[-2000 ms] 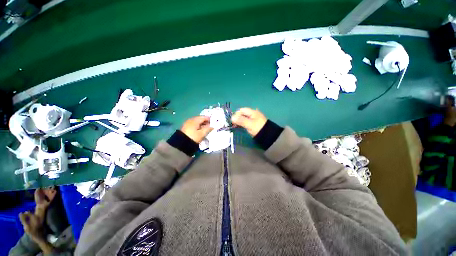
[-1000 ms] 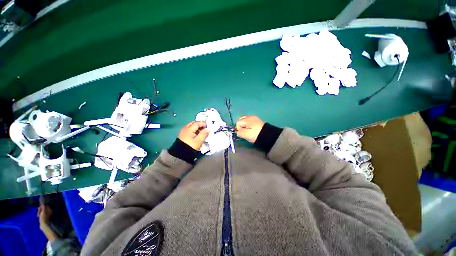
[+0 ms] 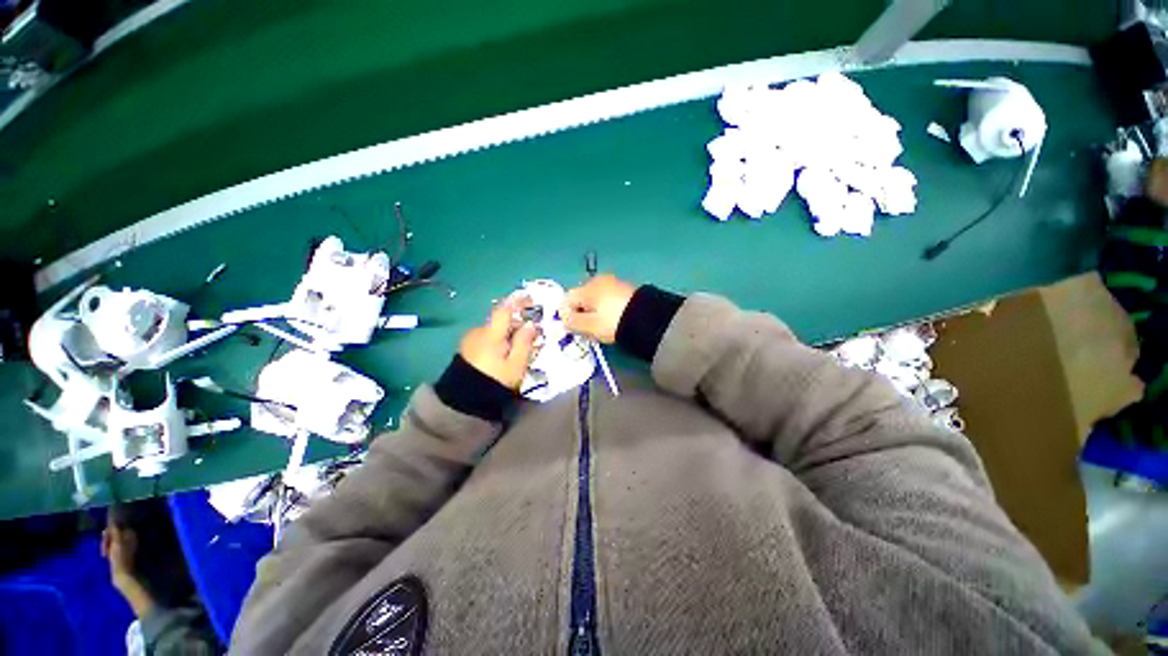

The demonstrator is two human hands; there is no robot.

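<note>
A white camera housing [image 3: 553, 368] lies at the bench's near edge, close against my body. An antenna [image 3: 603, 368] sticks out at its right side. My left hand [image 3: 501, 344] is on the housing's left side, fingers bent, with a small dark piece at the fingertips. My right hand [image 3: 596, 308] is at the housing's upper right, fingertips pinched over its opening; what they pinch is too small to tell. A dark connector [image 3: 591, 262] on a cable shows just above my right hand.
Partly assembled cameras [image 3: 131, 323] with antennas and cables are grouped at left. A pile of white covers [image 3: 807, 147] lies at upper right, and one camera [image 3: 999, 122] with a black cable is farther right. A cardboard box [image 3: 1025, 423] with white parts stands below right. A person's hand [image 3: 124, 554] shows lower left.
My right hand has moved left and slightly up, in over the housing. The black cable above the housing is now mostly hidden, with its connector showing above my right hand.
</note>
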